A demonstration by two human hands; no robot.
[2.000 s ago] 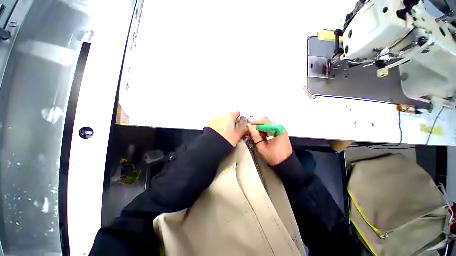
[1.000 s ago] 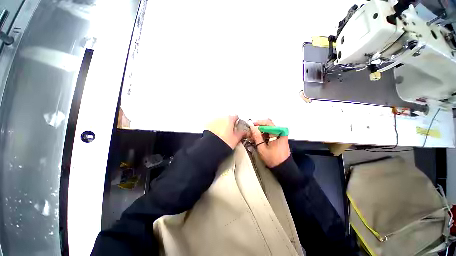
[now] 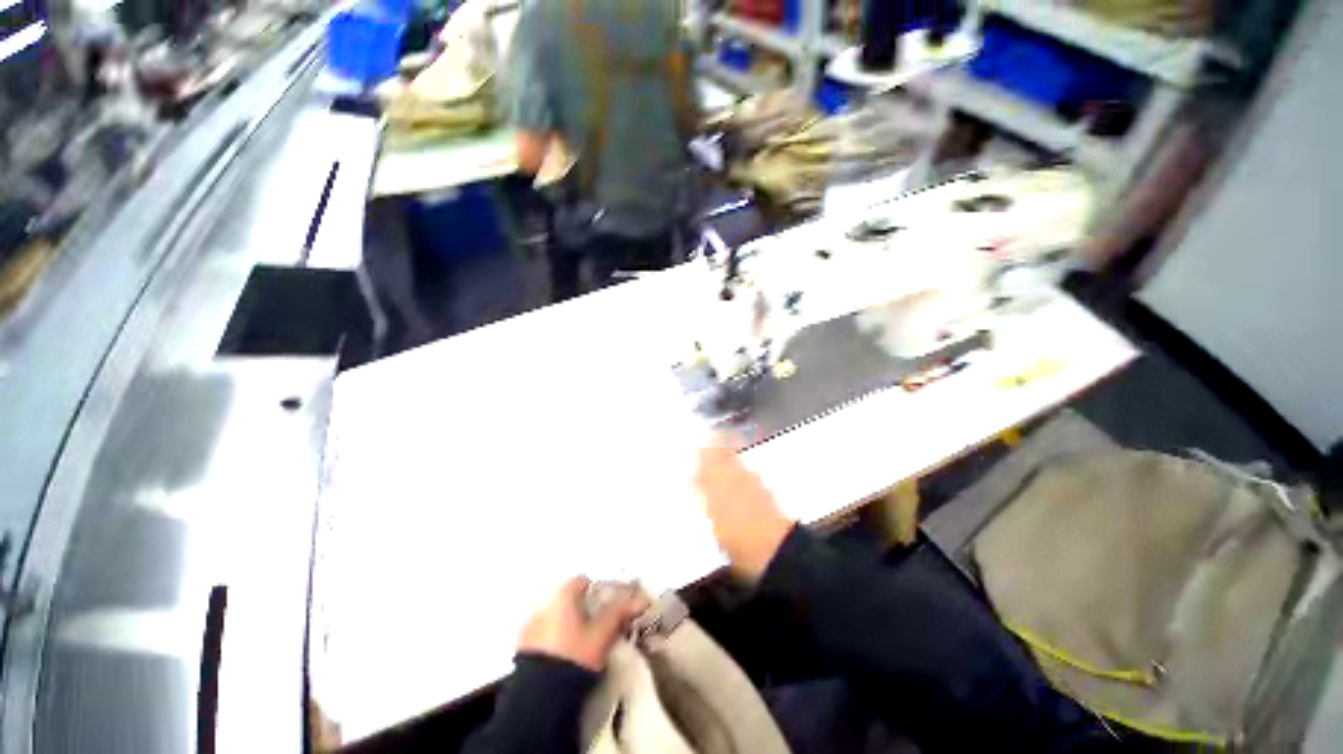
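Note:
My left hand (image 3: 572,625) grips the ring end of the beige bag (image 3: 711,686) at the table's front edge. The bag hangs down from it and is cut off by the bottom of the picture. My right hand (image 3: 741,508) is off the bag, reaching forward over the white table (image 3: 486,486) towards the sewing machine. It is blurred, and its fingers cannot be made out. The green-handled tool cannot be seen.
The white sewing machine (image 3: 935,302) stands on the table, with an orange-red tool (image 3: 943,365) by its base. A grey metal line (image 3: 162,516) runs along the left. Beige bags (image 3: 1134,575) lie at the right. A person (image 3: 611,118) stands beyond the table.
The view has swung up and shows more of the room. My right hand has left the bag end and moved forward over the table. The green tool is no longer visible. My left hand still holds the bag.

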